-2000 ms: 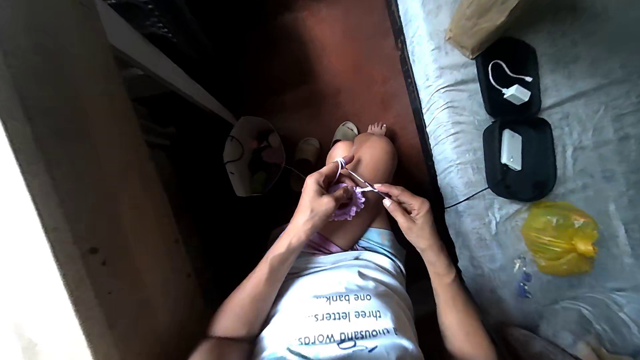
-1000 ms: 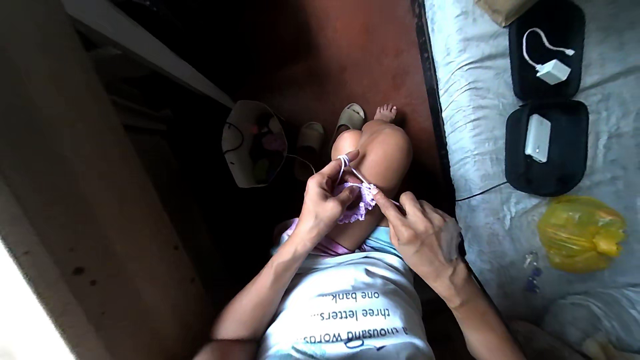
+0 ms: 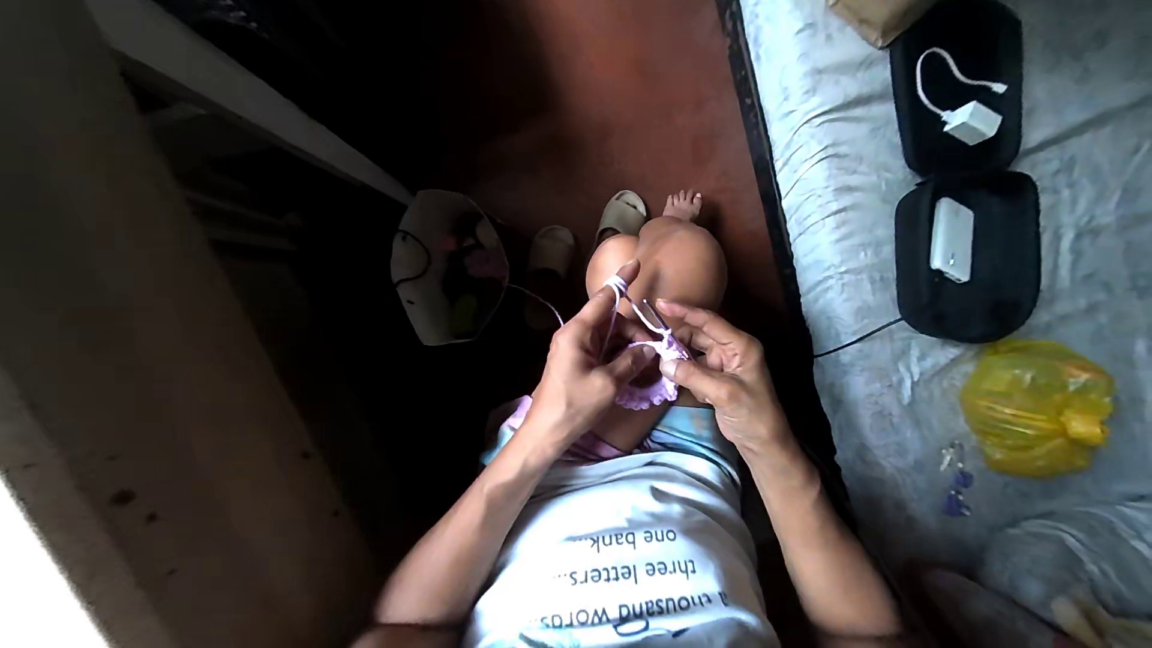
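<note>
Over my lap, my left hand (image 3: 585, 364) pinches the edge of a small ring of lilac crochet work (image 3: 650, 394), with pale yarn (image 3: 616, 284) wrapped around its raised index finger. My right hand (image 3: 727, 369) is at the right edge of the same piece, thumb against the stitches. A thin crochet hook (image 3: 653, 315) shows between the hands, its tip pointing up and left; most of its shaft is hidden by the right fingers. Loops of yarn run from the left index finger to the hook and the work.
Yarn trails left toward an open bag (image 3: 450, 270) on the floor, near slippers (image 3: 623, 214). On the grey-covered surface at right lie an open black case (image 3: 1008, 306), a white power bank (image 3: 951, 239), a white adapter with cable (image 3: 972, 122), a yellow plastic bag (image 3: 1026, 432) and keys (image 3: 958, 481).
My right hand's index finger, over the stitches a second ago, is now raised off them, and the hook shows pointing up between the hands. My left hand keeps its hold on the crochet work.
</note>
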